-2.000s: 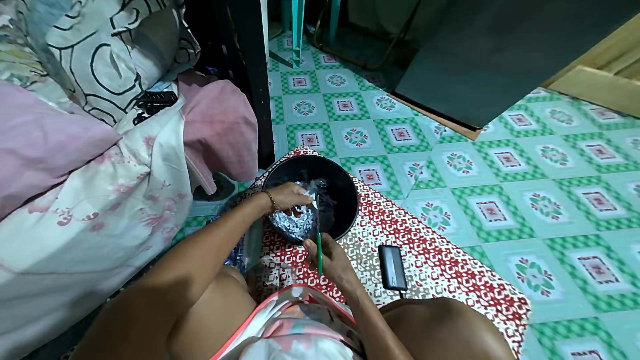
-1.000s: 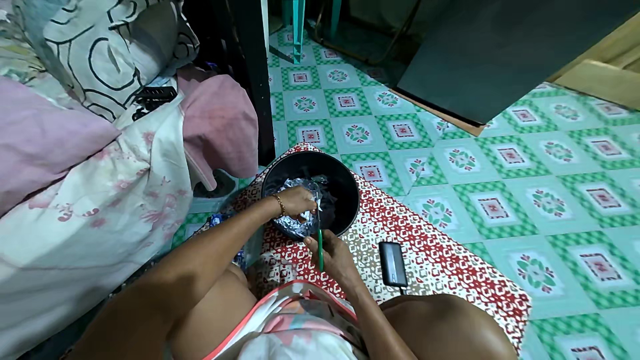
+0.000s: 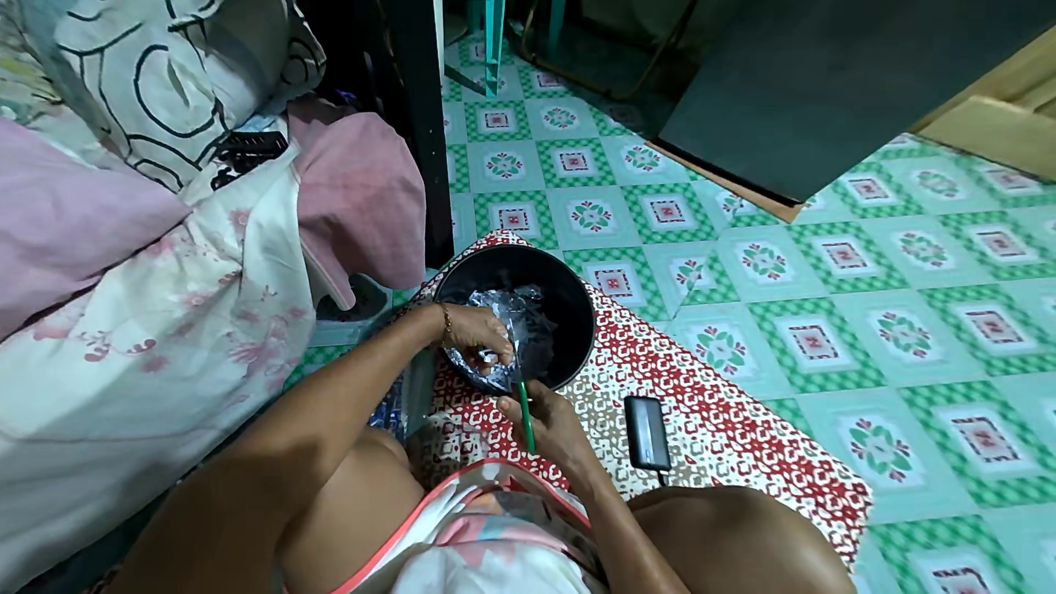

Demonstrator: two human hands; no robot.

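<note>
A round black basin stands on a red, white and tan patterned mat, with crumpled silvery foil and dark contents inside. Over the basin's left part, my left hand, with a bracelet at the wrist, pinches the foil. My right hand, at the near rim, holds a thin green-handled tool. Its narrow upper end reaches up beside my left fingertips; whether it is a knife or scissors cannot be told. Part of the foil is hidden under my left hand.
On the patterned mat a black power bank with a cable lies right of my right hand. Bedding hangs at the left, near a black post. A dark board leans over the tiled-pattern floor at the upper right.
My left hand has shifted a little over the foil, and more of the foil shows above it than one second ago. My right hand still holds the green-handled tool by the near rim.
</note>
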